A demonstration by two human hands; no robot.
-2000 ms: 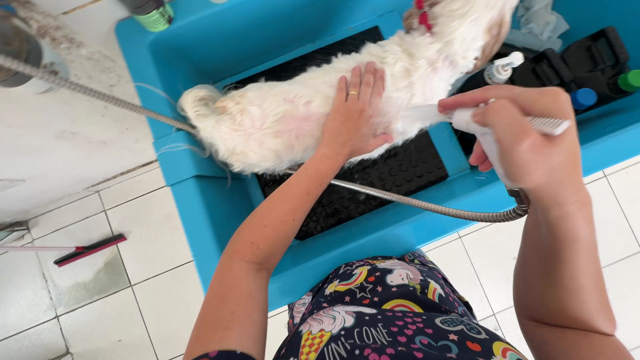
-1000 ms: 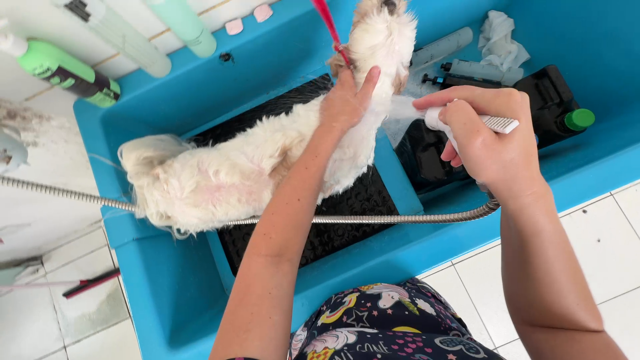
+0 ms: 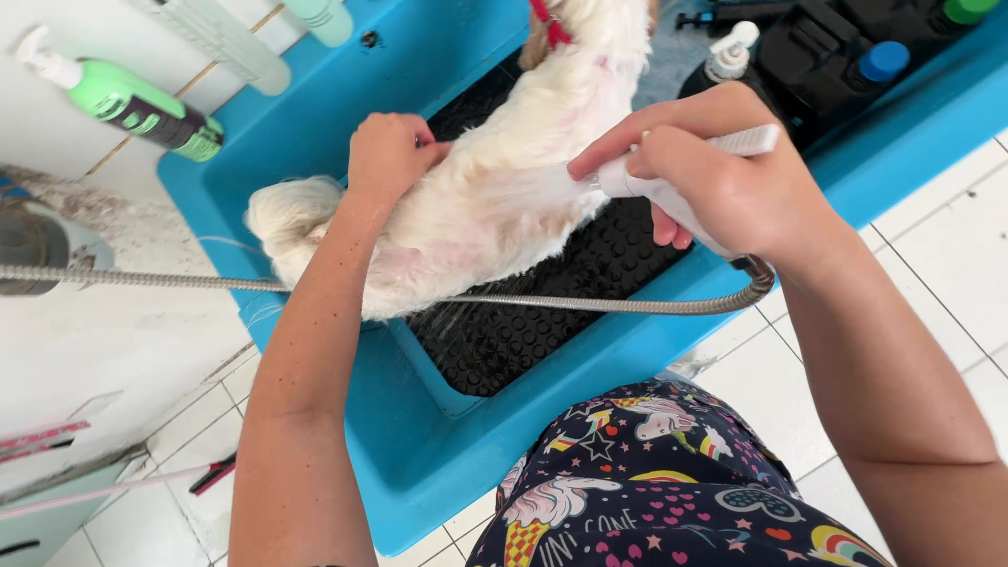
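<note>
A wet white dog stands in a blue plastic tub on a black studded rubber mat. Its head is cut off at the top; a red collar or lead shows at its neck. My right hand grips a white handheld shower sprayer, and water sprays from it onto the dog's side. My left hand rests at the far side of the dog's back near the rump, its fingers partly hidden. A ribbed metal shower hose runs from the sprayer, passing below the dog to the left.
A green pump bottle and pale bottles lie along the tub's back left edge. At the tub's right end are a white-topped pump bottle and black containers with blue and green caps. A squeegee is on the tiled floor.
My left hand has moved from the dog's neck and shoulder area to the back near the rump. The sprayer has gone from the front of the dog to its side. The view has shifted.
</note>
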